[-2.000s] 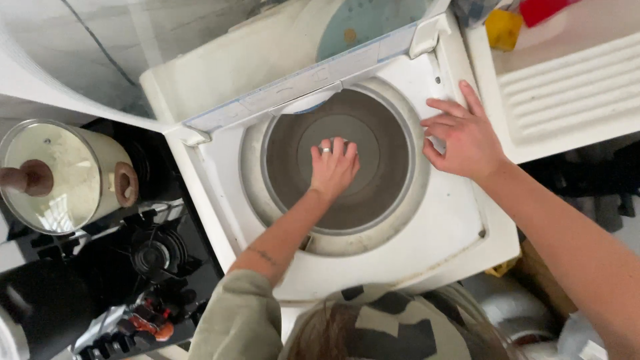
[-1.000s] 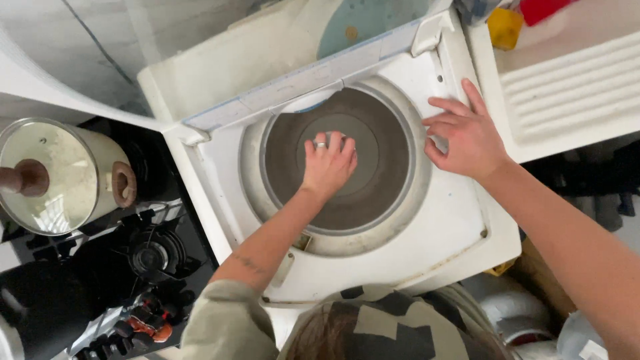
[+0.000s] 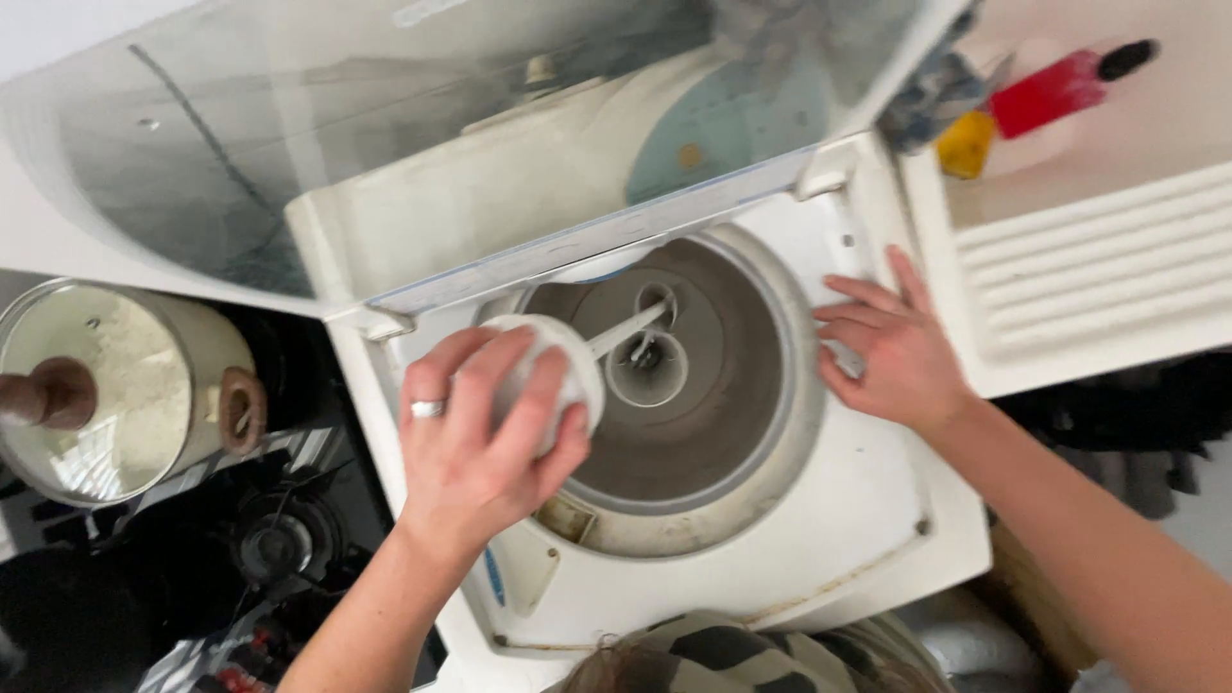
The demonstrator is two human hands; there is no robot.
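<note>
My left hand [image 3: 486, 428], with a ring on one finger, grips a round white plastic cap or cup [image 3: 563, 380] above the left side of the drum of a top-loading washing machine [image 3: 770, 568]. A white strip or stem extends from near that piece toward the drum's middle. Inside the metal drum [image 3: 717, 414] stands a pale hollow cylinder [image 3: 650, 371] with something dark in its opening; a smaller ring-shaped opening shows just behind it. My right hand [image 3: 890, 346] rests with spread fingers on the machine's white top, right of the drum opening, holding nothing visible.
The machine's transparent lid [image 3: 462, 144] stands raised at the back. On the left, a pot with a glass lid [image 3: 106, 404] sits on a black gas stove [image 3: 279, 539]. At the right are a ribbed white washboard sink [image 3: 1107, 269], a yellow item [image 3: 965, 144] and a red item [image 3: 1049, 96].
My left hand has moved from inside the drum up and to the left, and now holds the white piece. The hollow cylinder shows in the drum. My right hand has stayed in place.
</note>
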